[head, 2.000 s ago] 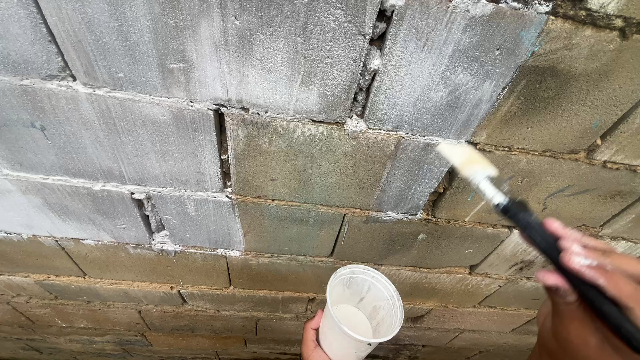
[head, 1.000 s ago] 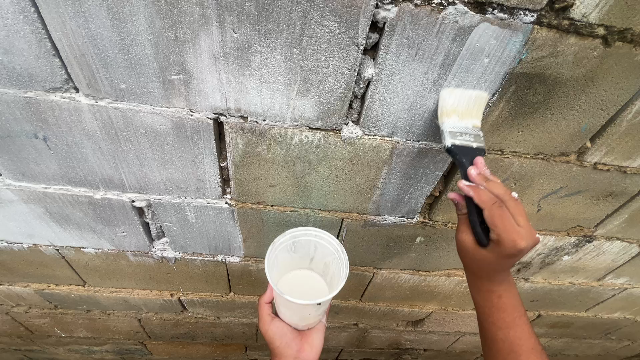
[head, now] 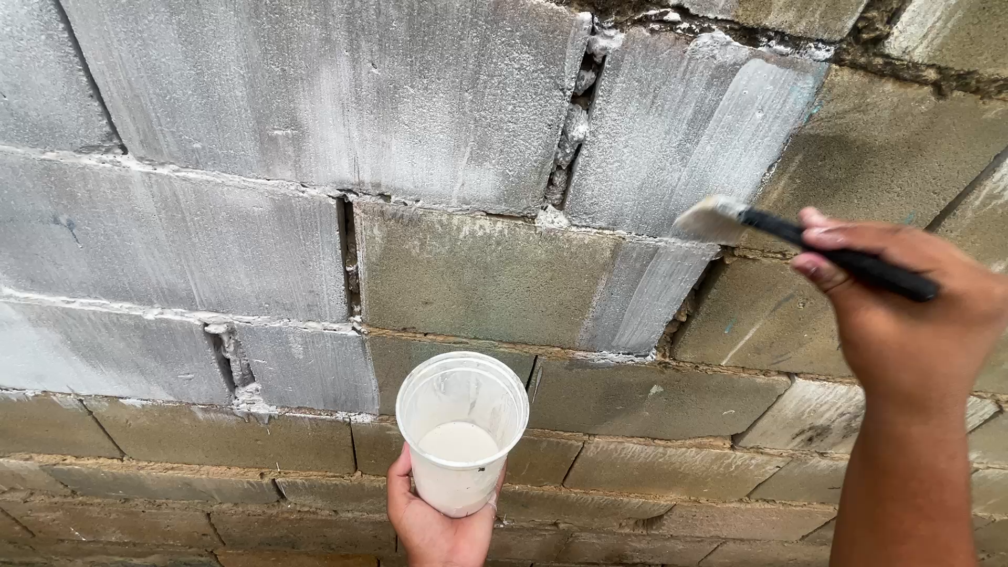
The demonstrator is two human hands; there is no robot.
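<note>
My left hand [head: 445, 528] grips a translucent plastic cup [head: 462, 433] from below, at the lower middle; white liquid paint [head: 458, 442] fills its lower part. At the right, my right hand [head: 898, 315] holds a paintbrush [head: 843, 256] by its black handle. The pale bristles point left and lie at the mortar joint below an upper, white-coated block [head: 685, 126]; whether they touch it is hard to tell. A fresh whitish stripe runs down that block and onto the right part of the block below [head: 488, 276], whose left part is bare tan.
The concrete block wall [head: 165, 244] fills the view. Upper left blocks carry a thin whitish coat; those at the right [head: 890, 150] and along the bottom are brownish. Open vertical joints [head: 348, 256] and rough, crumbly mortar [head: 573, 134] break the surface.
The brush has swung from bristles up to bristles pointing left, and sits lower on the wall than a second ago. A whitish stripe now shows on the lower block's right part.
</note>
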